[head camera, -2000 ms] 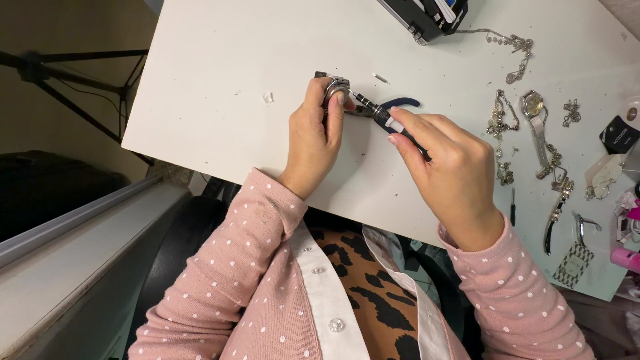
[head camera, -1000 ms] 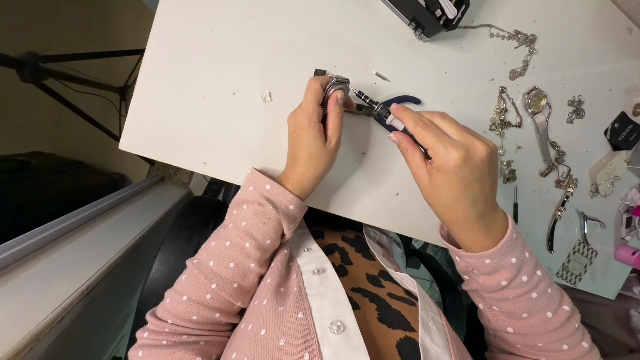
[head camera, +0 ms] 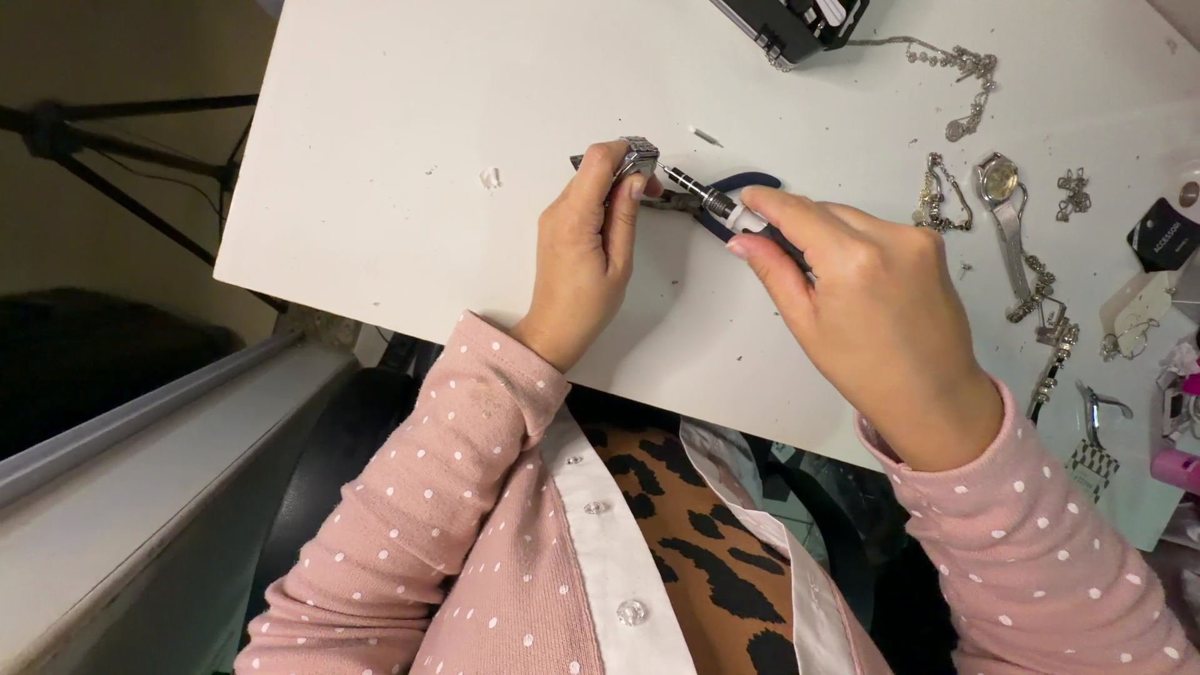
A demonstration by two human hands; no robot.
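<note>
My left hand (head camera: 586, 239) grips a silver-coloured metal wristwatch (head camera: 637, 157) between thumb and fingers, its case tilted; most of its band is hidden by the fingers. In my right hand (head camera: 862, 281) is a small precision screwdriver (head camera: 717, 199) with a black and white handle, its thin tip pointing at the edge of the watch. Whether the tip touches the case cannot be told. Pliers with dark blue handles (head camera: 750, 180) lie on the white table behind the screwdriver, partly covered by it. A short thin metal piece (head camera: 705, 137) rests just beyond them.
On the white table (head camera: 394, 187) a black case (head camera: 792, 33) stands at the far edge. Toward the right lie a silver chain (head camera: 975, 70), a mesh-band watch (head camera: 1005, 211), a bracelet (head camera: 942, 192) and jewellery cards (head camera: 1164, 234). A small clear piece (head camera: 490, 177) lies left of my hands.
</note>
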